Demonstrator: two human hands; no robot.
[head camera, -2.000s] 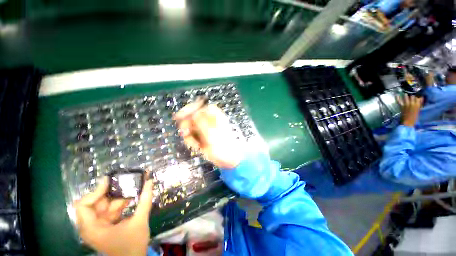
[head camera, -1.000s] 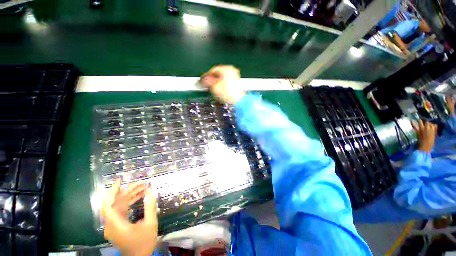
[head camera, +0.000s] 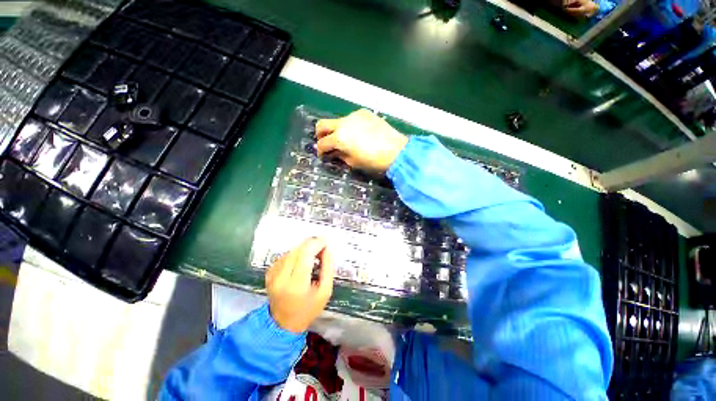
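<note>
A clear blister tray (head camera: 337, 222) lies in front of me with rows of small dark parts in its pockets and strong glare on its lower part. My right hand (head camera: 361, 142) is bare and over the tray's upper left corner, fingers bent together at the pockets; whether they grip a part is hidden. My left hand (head camera: 300, 285) is bare at the tray's lower left edge, thumb and fingers curled close together. Something small and dark shows between them; I cannot tell whether it is held or lies in the tray.
A black blister tray (head camera: 186, 106) at left holds a few loose black housings (head camera: 118, 135). A greyish clear tray (head camera: 35, 66) lies beyond it. Another black tray (head camera: 645, 305) is at right. Behind a white rail (head camera: 440, 125), small dark units (head camera: 514, 121) sit on the green belt.
The view has swung left, showing more of the left black tray. My right hand has come back from the white rail to the clear tray's upper left corner. My left hand's fingers are closer together.
</note>
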